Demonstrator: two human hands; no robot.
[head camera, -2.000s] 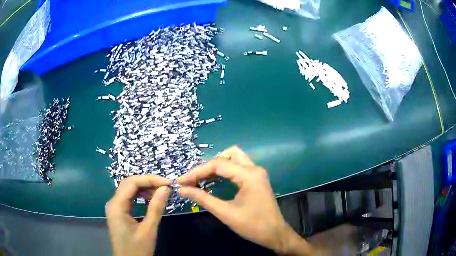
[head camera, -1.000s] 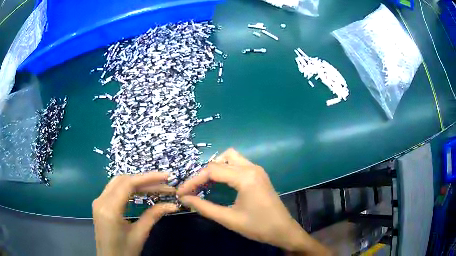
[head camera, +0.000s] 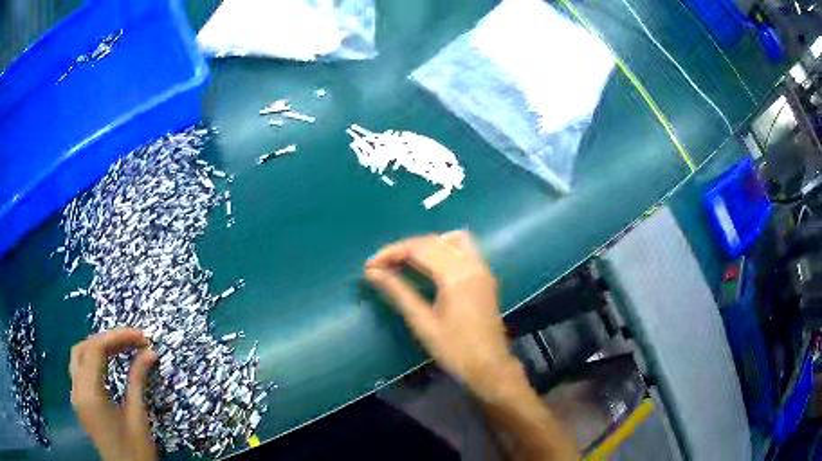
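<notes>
A large speckled heap of assembled parts (head camera: 153, 261) runs along the left of the green top. My left hand (head camera: 113, 387) is over the heap's lower left part, thumb and fingers apart, with nothing visible in it. My right hand (head camera: 451, 297) is over the green top right of the heap, slightly blurred, thumb and index tip close together; whether it holds a part cannot be told. A small pile of white sleeves (head camera: 410, 158) lies beyond my right hand. A pile of dark metal pieces (head camera: 27, 374) lies at the far left edge.
A blue plastic bin (head camera: 144, 99) stands upper left. A bag of white parts (head camera: 527, 81) lies upper right, another white bag (head camera: 288, 27) at the top. Loose odd parts (head camera: 287, 112) lie between bin and sleeves. The bench's curved edge (head camera: 568, 275) runs lower right, with a grey panel (head camera: 689, 324) beyond.
The view has turned to the right. My hands have come apart: the right one has moved right, away from the heap, and the left one stays by the heap with its fingers opened.
</notes>
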